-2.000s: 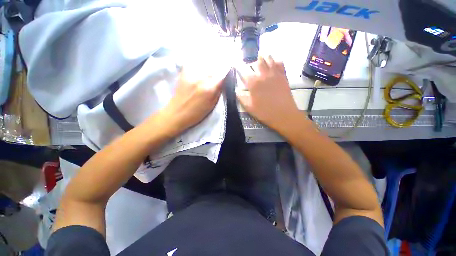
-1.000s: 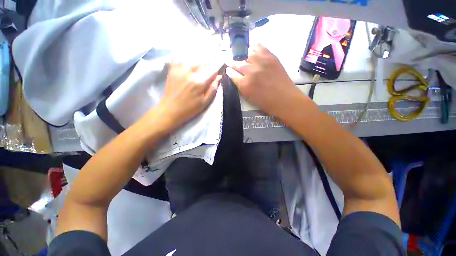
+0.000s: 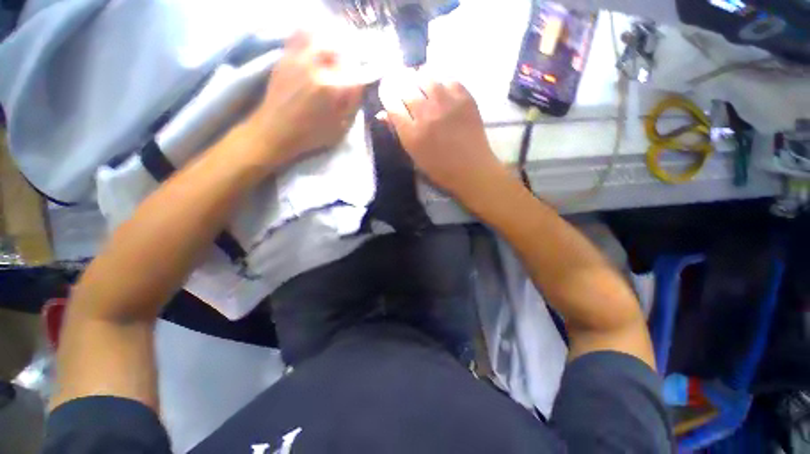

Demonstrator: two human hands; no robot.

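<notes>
The light grey garment panel spreads over the left of the table and its front edge. My left hand is on the grey cloth, fingers bent at its right edge, holding it. The black panel runs from between my hands down over the table edge. My right hand is at the top of the black cloth, fingertips on it under the bright lamp. The dark grey attachment stands just above my fingers. The needle area is washed out by glare. A dark strip crosses the grey cloth.
A smartphone with a cable lies right of my right hand. Yellow-handled scissors, a dark green tool and small metal parts lie farther right. The table-edge ruler runs along the front. A blue plastic stool stands below right.
The view has shifted, so the machine sits higher and its lettering is out of frame. My left hand has moved up the cloth with fingers more bent. The cloth's lower edge has bunched.
</notes>
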